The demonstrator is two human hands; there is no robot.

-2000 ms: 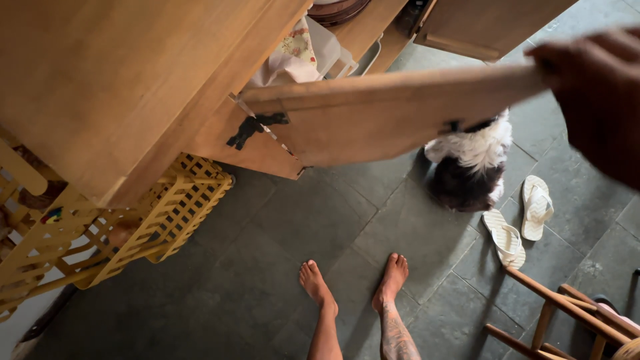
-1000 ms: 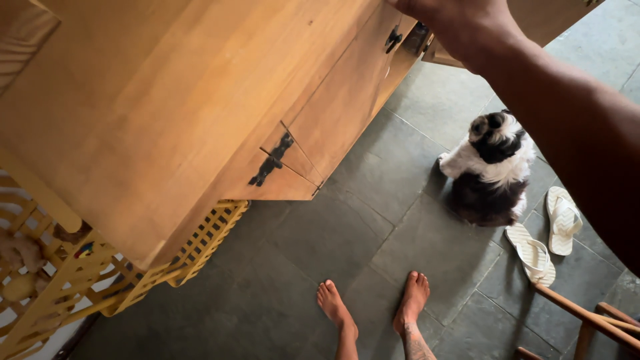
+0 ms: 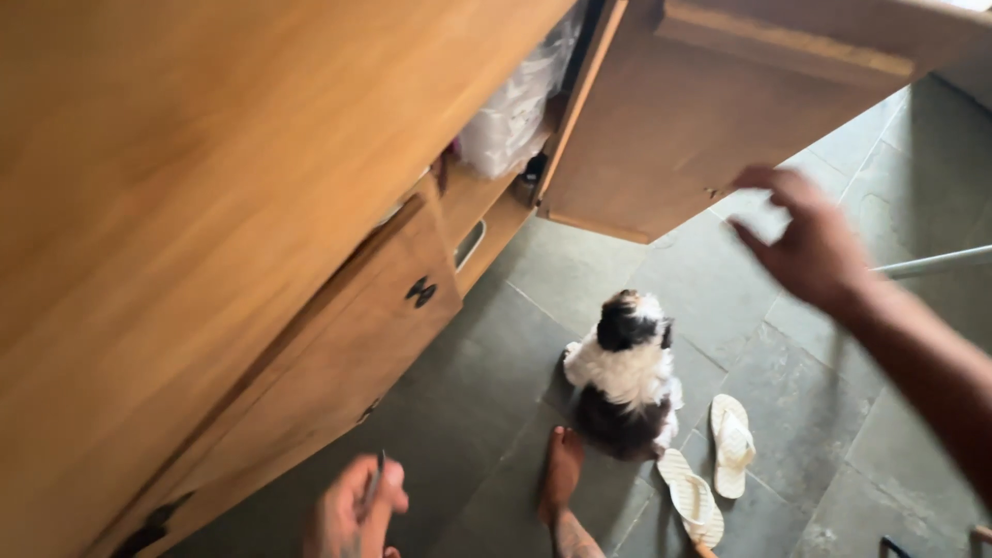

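Observation:
My right hand (image 3: 806, 232) is beside the free edge of an open wooden cabinet door (image 3: 666, 132), its thumb and fingers apart with nothing between them. Low in the view, my left hand (image 3: 360, 504) pinches a small thin dark object (image 3: 374, 484), blurred, whose kind I cannot tell. Left of centre, another cabinet door (image 3: 349, 349) with a dark metal knob (image 3: 421, 291) stands almost closed against the wooden cabinet (image 3: 194, 155). Inside the cabinet, a clear plastic bag (image 3: 508, 124) with white contents rests on a shelf (image 3: 465, 190).
A black and white dog (image 3: 628, 372) sits on the grey tile floor (image 3: 457, 403) near the cabinet. A bare foot (image 3: 562, 473) is just behind it. Two white flip-flops (image 3: 731, 446) lie right of the dog. A pale rod (image 3: 938, 262) extends from the right edge.
The near door, held wide open by a hand two seconds ago, is now nearly closed. My right hand is now by the far door. My left hand has come into view. The view has shifted right.

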